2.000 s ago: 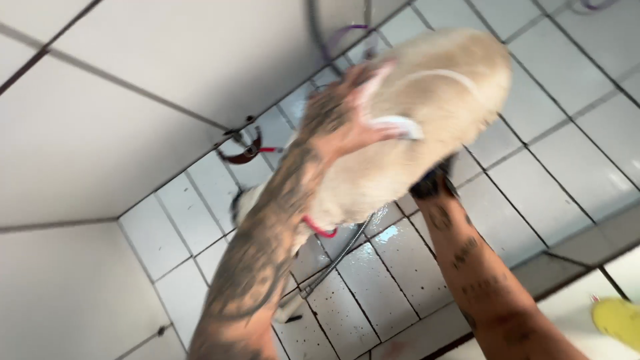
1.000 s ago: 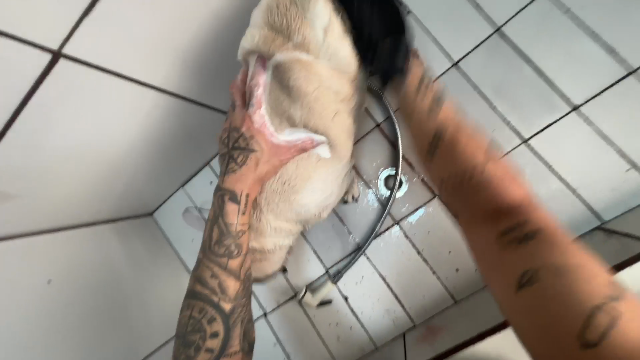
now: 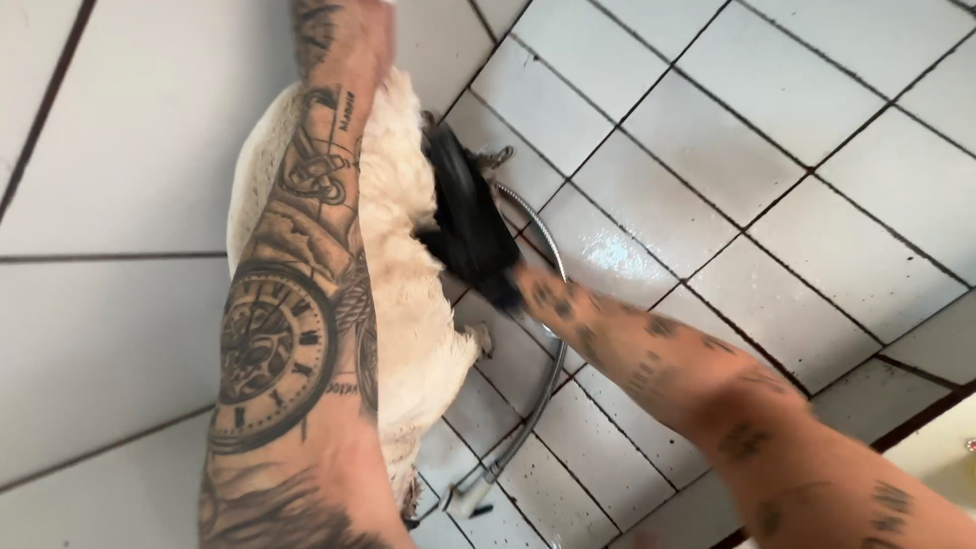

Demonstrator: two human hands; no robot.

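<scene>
A wet, cream-coated dog (image 3: 404,305) stands on the tiled shower floor between my arms, its paws showing at its right side. My tattooed left forearm lies across its back. Only the base of my left hand (image 3: 366,34) shows at the top edge, so its fingers are hidden. A black glove (image 3: 488,252) covers my right hand (image 3: 465,198), which rests against the dog's side with thumb and fingers apart. The dog's head is mostly hidden behind my left arm at the bottom.
A metal shower hose (image 3: 545,381) curves over the floor under my right forearm to a white shower head (image 3: 469,496). White wall tiles (image 3: 114,137) rise at the left. The floor tiles (image 3: 732,175) are wet, and a raised tiled edge (image 3: 923,381) runs along the lower right.
My left hand, earlier on the dog's back with white lather around it, has moved up to the top edge. My gloved right hand has come down from the top along the dog's side.
</scene>
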